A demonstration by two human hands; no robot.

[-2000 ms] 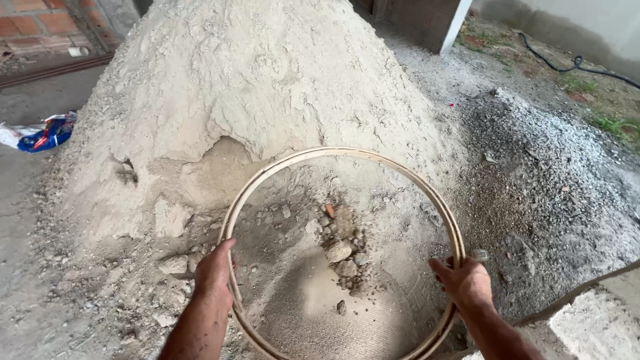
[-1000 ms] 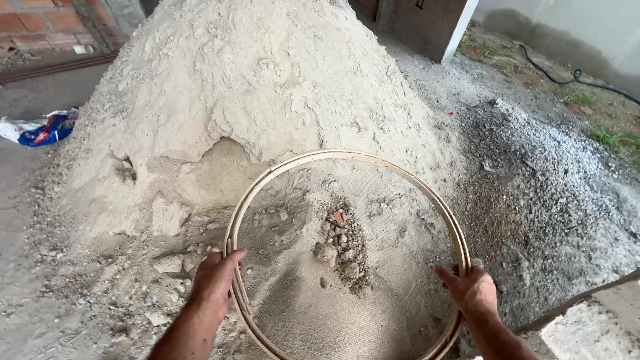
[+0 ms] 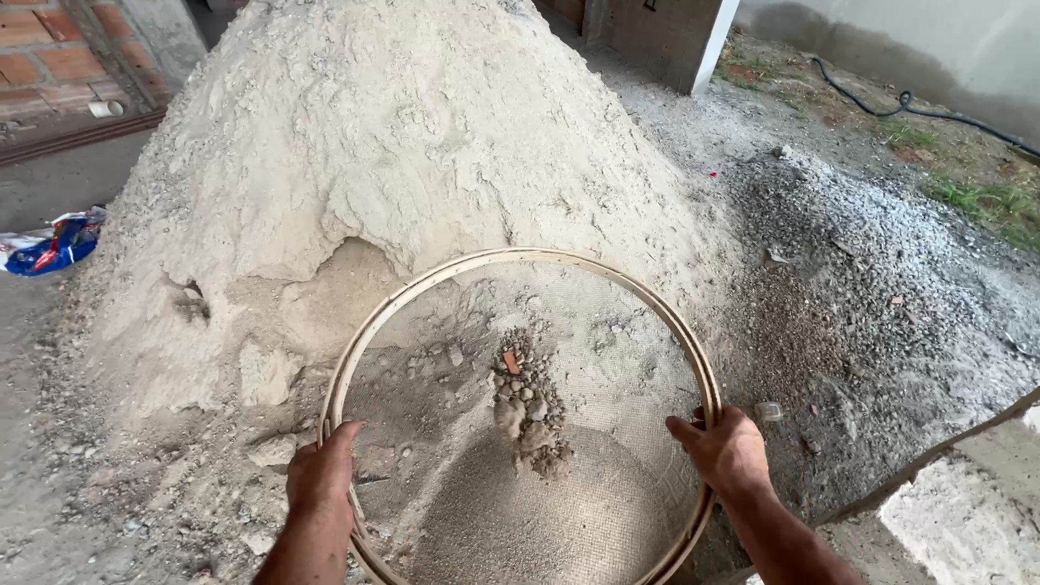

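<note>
A round sieve with a wooden rim (image 3: 520, 253) and fine mesh is held up between my two hands. My left hand (image 3: 321, 479) grips the rim at its left side, thumb on top. On the right side, my right hand (image 3: 727, 455) grips the rim, thumb over the inner edge. Pebbles and clods (image 3: 532, 406) lie in a narrow strip near the middle of the mesh, with an orange brick fragment (image 3: 511, 361) among them. Through the mesh a mound of sifted sand (image 3: 536, 512) shows below. Some fingers are hidden by the rim.
A tall sand pile (image 3: 422, 138) rises beyond the sieve, hollowed at its foot. Grey gravel (image 3: 853, 268) is heaped at the right, near a concrete edge (image 3: 934, 463). A blue and white plastic bag (image 3: 61, 244) lies left. A dark hose (image 3: 906, 106) runs by the far wall.
The stones and clods have shifted about on the mesh and now form a narrower strip, with less fine sand among them. Both hands keep hold of the rim.
</note>
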